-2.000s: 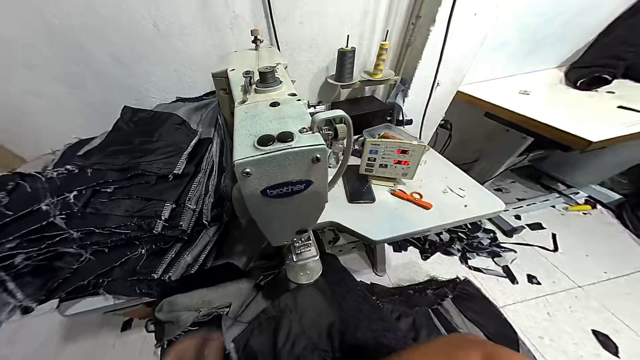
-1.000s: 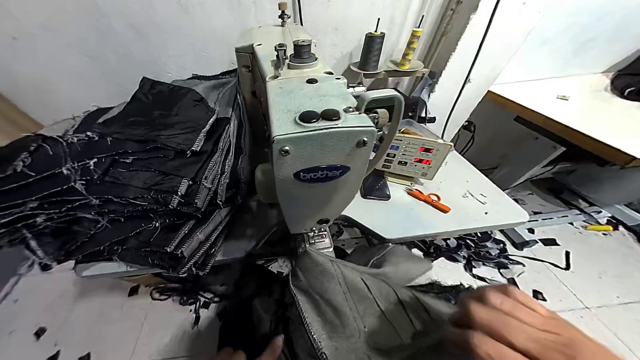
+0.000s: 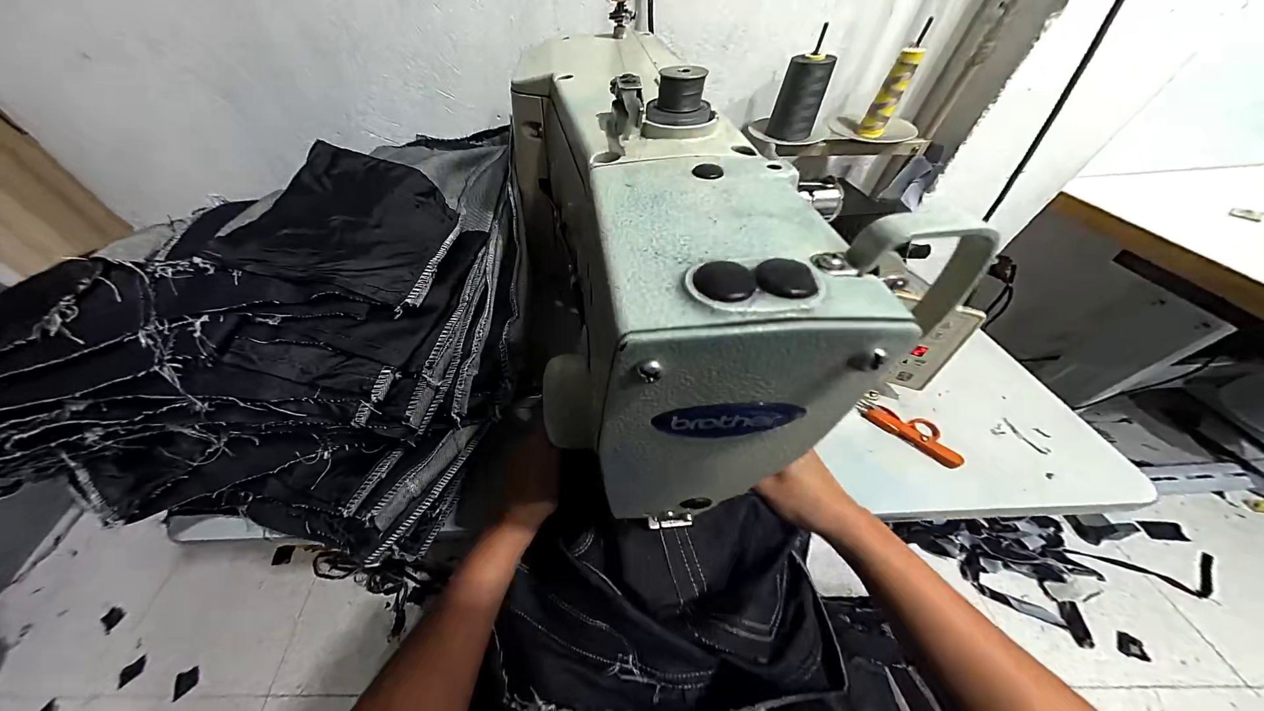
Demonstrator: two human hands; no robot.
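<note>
A Brother industrial sewing machine (image 3: 731, 365) fills the middle of the view, its presser foot (image 3: 670, 519) over a dark denim garment (image 3: 671, 602) with light double stitching. My left hand (image 3: 533, 474) reaches in at the left of the machine head, in shadow; its fingers are hidden. At the right of the head, my right hand (image 3: 802, 489) rests on the garment's edge, its fingertips hidden behind the machine. Whether either hand grips the cloth does not show.
Stacked dark denim pieces (image 3: 336, 326) with frayed edges lie at left. Orange thread snips (image 3: 913, 434) and a control panel (image 3: 938, 351) are on the white table (image 3: 1047, 444) at right. Thread cones (image 3: 802, 99) stand behind. Fabric scraps (image 3: 1047, 563) litter the floor.
Both hands have moved from the front of the cloth up to either side of the machine head. The grey inner side of cloth seen a second ago has given way to dark, stitched denim. The view is nearer.
</note>
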